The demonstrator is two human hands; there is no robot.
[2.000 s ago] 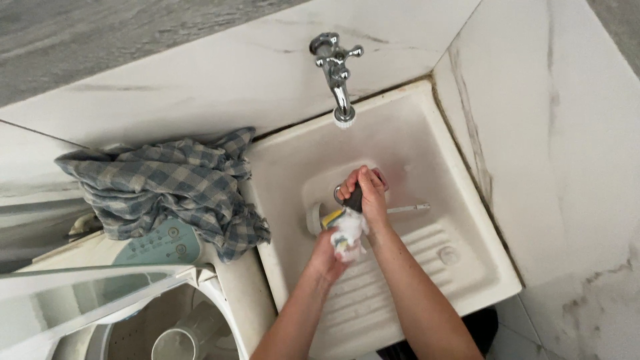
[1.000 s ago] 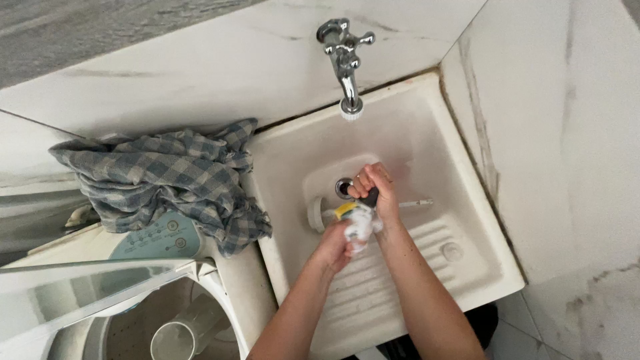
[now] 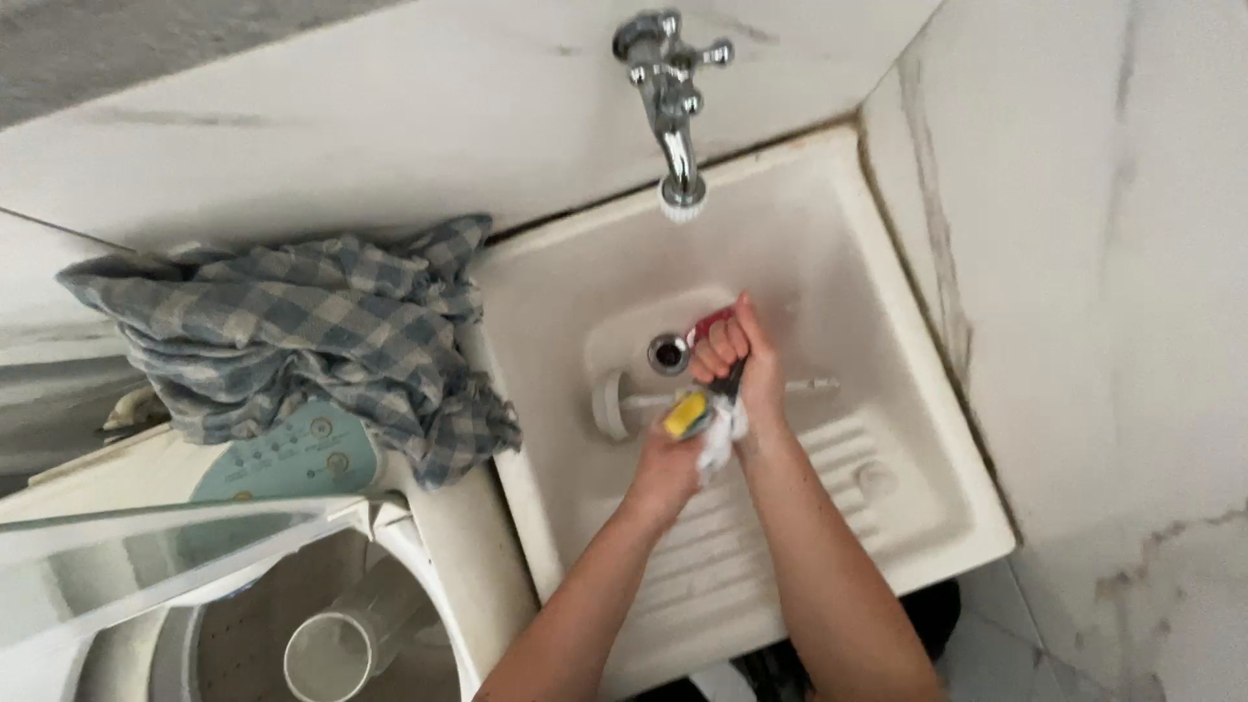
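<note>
Over the white laundry sink (image 3: 916, 341), my left hand (image 3: 671, 458) is closed on a yellow sponge (image 3: 686, 414) with white foam (image 3: 721, 439) beside it. My right hand (image 3: 746, 356) grips a dark handle (image 3: 728, 380) whose lower end meets the sponge and foam; the tool's kind cannot be told. A red object (image 3: 710, 325) shows just behind my right fingers, near the metal drain (image 3: 669, 353). A white disc-ended piece with a thin rod (image 3: 612, 404) lies in the basin, passing behind my hands.
A chrome faucet (image 3: 675, 127) projects from the wall above the sink. To the left, a checked cloth (image 3: 322, 331) lies over the control panel (image 3: 292, 453) of an open washing machine, with a clear cylinder (image 3: 331, 653) in its opening. A marbled wall borders the sink's right side.
Both hands have shifted slightly within the basin, still together around the sponge and dark handle. The drain, partly covered two seconds ago, is now in full view, and more of the yellow sponge shows.
</note>
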